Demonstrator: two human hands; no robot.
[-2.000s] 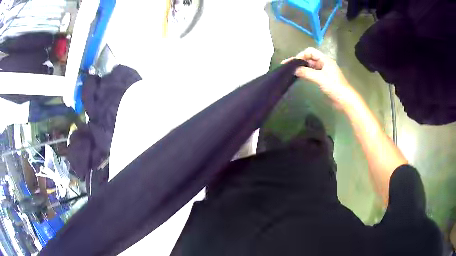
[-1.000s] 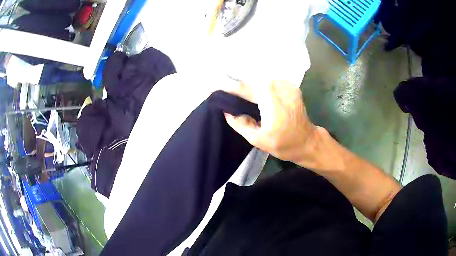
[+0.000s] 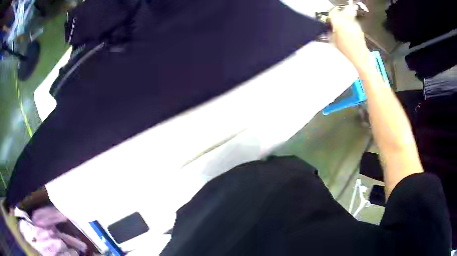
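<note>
A dark navy garment [image 3: 185, 60] is spread wide and taut over the white padded ironing table [image 3: 250, 120]. Its near edge runs slantwise from lower left to upper right. My right hand [image 3: 345, 19] is at the top right, small and slightly blurred, closed on the garment's right corner. My left hand is not in view. The garment's left end hangs past the table at the lower left. A thin pale line shows on the dark cloth at the upper left.
A black smartphone [image 3: 128, 228] lies at the table's near left end, beside a blue crate edge [image 3: 104, 238]. Pale pink garments [image 3: 50, 232] are crumpled at the lower left. A light-blue plastic stool [image 3: 358, 92] stands under the right end. Dark clothing piles [image 3: 436, 130] are at the right.
The garment has gone from a narrow folded length to a wide spread over the table. My right hand has moved up and to the right. The view has shifted, and the phone and pink garments now show.
</note>
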